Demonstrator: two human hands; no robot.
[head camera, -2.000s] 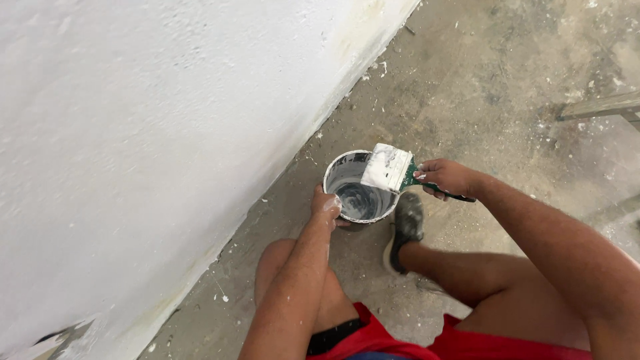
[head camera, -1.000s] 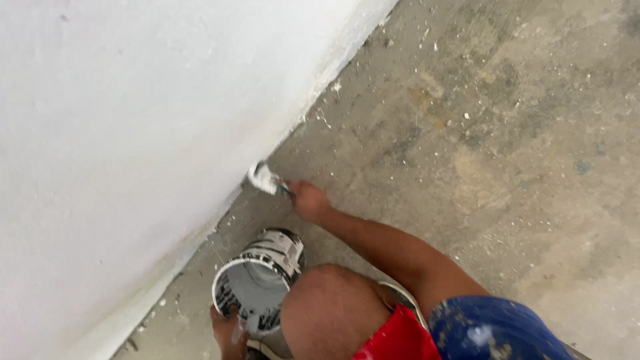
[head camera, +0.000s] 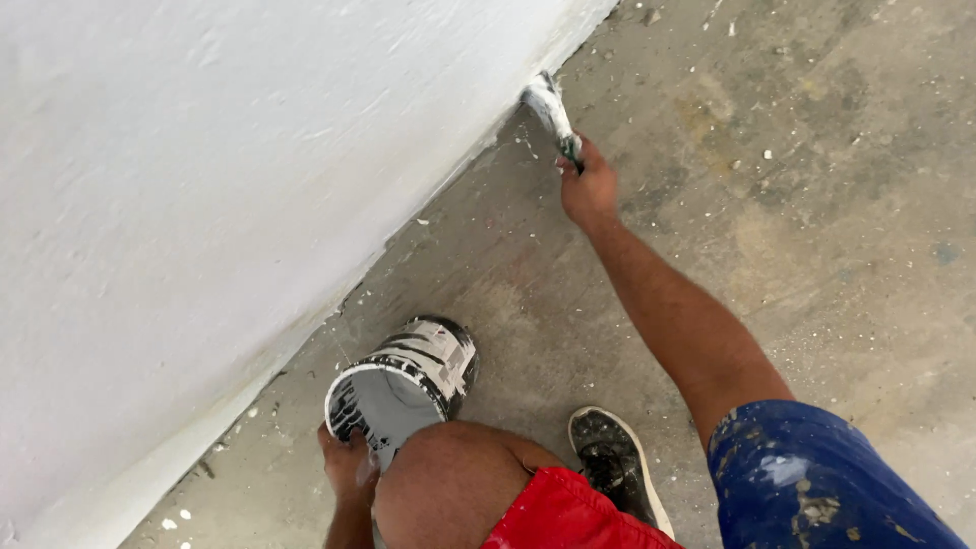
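My right hand (head camera: 589, 183) is closed around the dark green handle of a paintbrush (head camera: 550, 107), reaching up and ahead. The white-coated bristles touch the foot of the white wall (head camera: 252, 175), where it meets the floor. At the lower left, my left hand (head camera: 351, 461) grips the rim of a paint bucket (head camera: 446, 351), fingers inside the opening. The bucket is black with a pale, paint-smeared label, tilted with its mouth toward me. Grey-looking paint (head camera: 393, 404) shows inside, partly hidden by my knee.
The concrete floor (head camera: 808, 252) is spattered with white paint and small debris. My bent knee (head camera: 450, 480) is close beside the bucket, and my dark shoe (head camera: 614, 457) stands to its right. The wall's base runs diagonally across the view.
Two seconds ago the brush was over the bucket's mouth; one second ago it was at the wall's base. It is now farther up along that edge. The view has shifted.
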